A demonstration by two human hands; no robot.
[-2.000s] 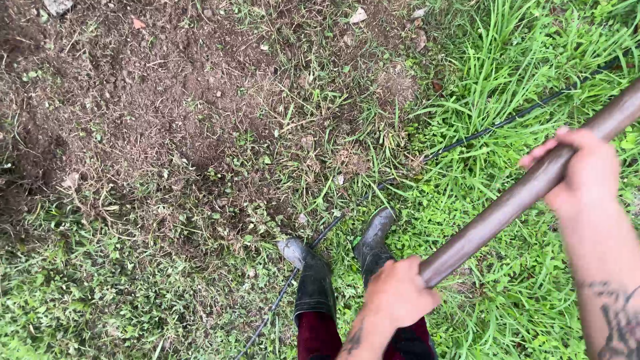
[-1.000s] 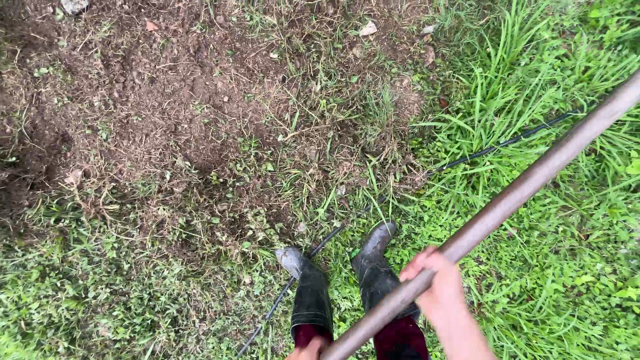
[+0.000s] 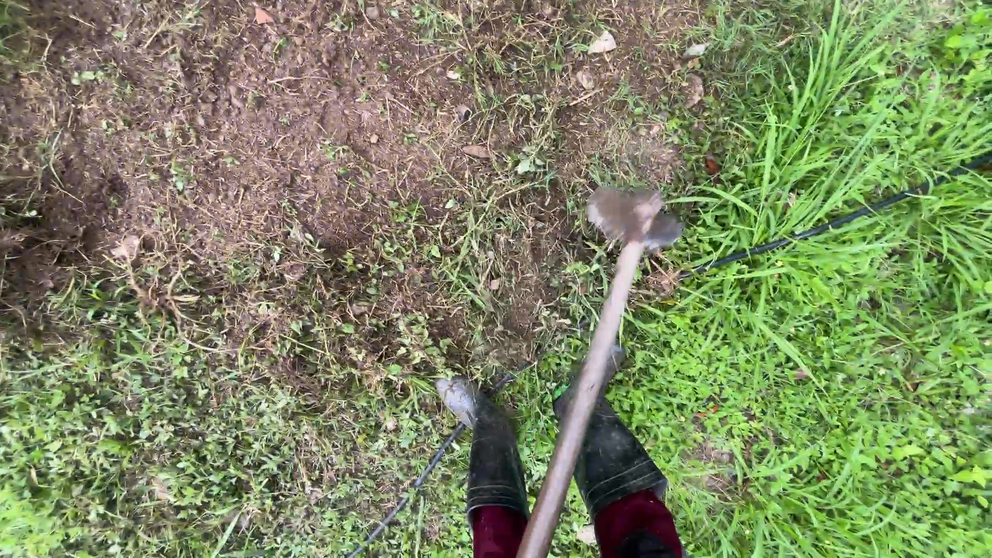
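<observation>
A hoe's long wooden handle (image 3: 585, 395) runs up from the bottom edge, passing over my right boot. Its blurred, soil-coloured metal head (image 3: 632, 217) is over the border between bare soil and grass, up and to the right of my boots. Neither of my hands is in the picture; the handle's lower end is cut off by the frame. My left rubber boot (image 3: 492, 449) and my right rubber boot (image 3: 612, 449) stand on the ground below the head.
A thin black hose (image 3: 806, 232) crosses the grass from the right and continues past my boots to the lower left. Loosened brown soil (image 3: 256, 147) with cut grass lies at the upper left. Tall green grass (image 3: 821, 132) grows at the right. A pale stone or leaf (image 3: 602, 43) lies near the top.
The hoe's head has come into view, and the handle has swung from a slant toward the right to a steeper line. Both hands, seen on the handle earlier, have left the view.
</observation>
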